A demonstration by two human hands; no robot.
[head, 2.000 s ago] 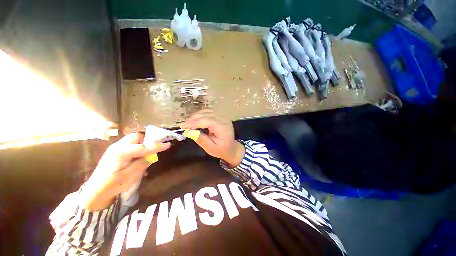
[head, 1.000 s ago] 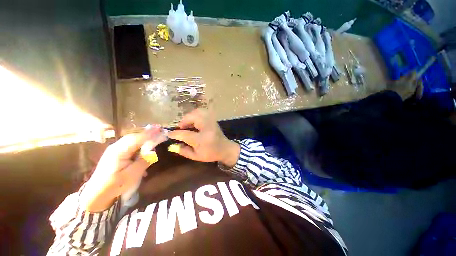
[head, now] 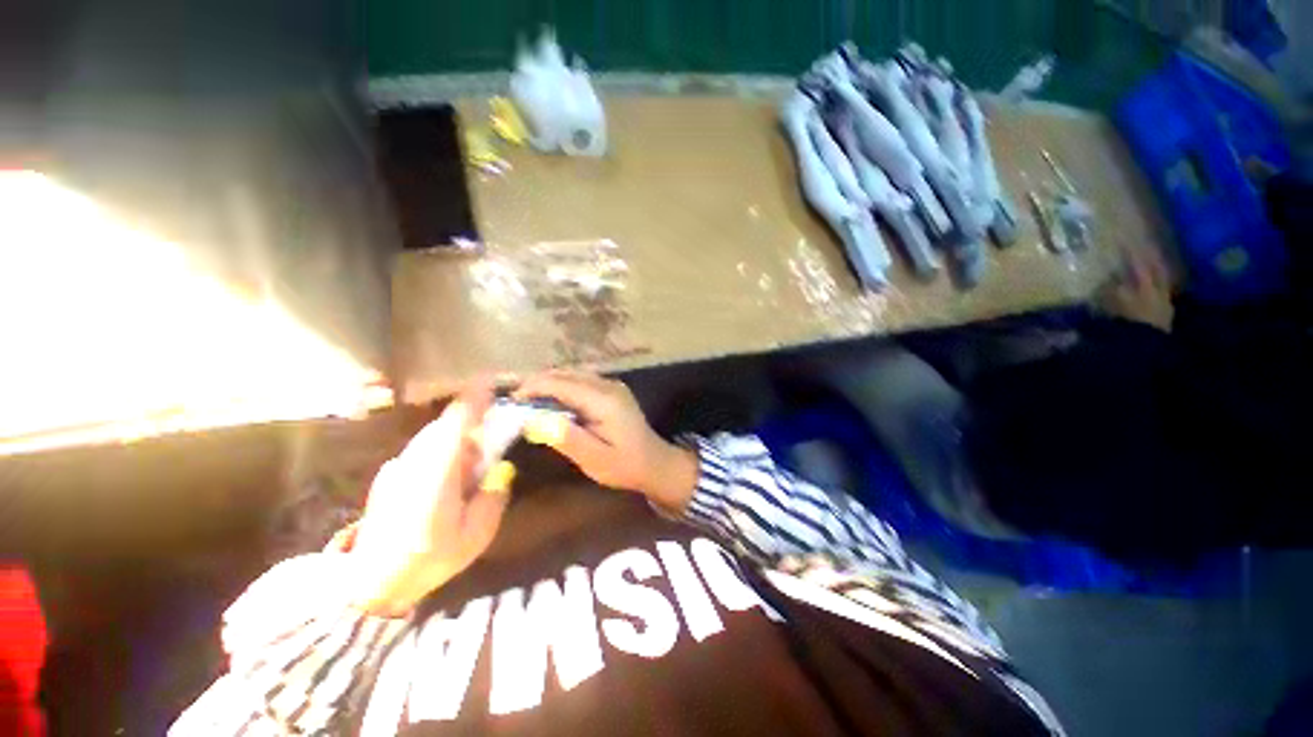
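Note:
My left hand (head: 426,504) is closed around a pale grey moulded limb (head: 500,432), held over my lap just off the bench's front edge. Only its light end shows between the fingers; the rest is hidden by the hand. My right hand (head: 602,435), with a yellow finger cot (head: 550,428), has its fingertips at the limb's end, where a small dark part shows. Whether the right hand grips that part is too blurred to tell. Small pins (head: 579,274) lie on the bench in front of the hands.
Grey limbs (head: 893,166) lie grouped on the tan bench (head: 691,187). White bottles (head: 559,108), yellow finger cots (head: 506,121) and a flat black rectangle (head: 425,176) lie at the back left. The bright oven (head: 173,331) is at left. A person's hand (head: 1142,288) and blue crate (head: 1202,173) are at right.
The camera view has shifted, so the bench sits further right and lower. My hands stay together on the limb, with the fingers in a different pose. The neighbour's hand has moved from the crate to the bench.

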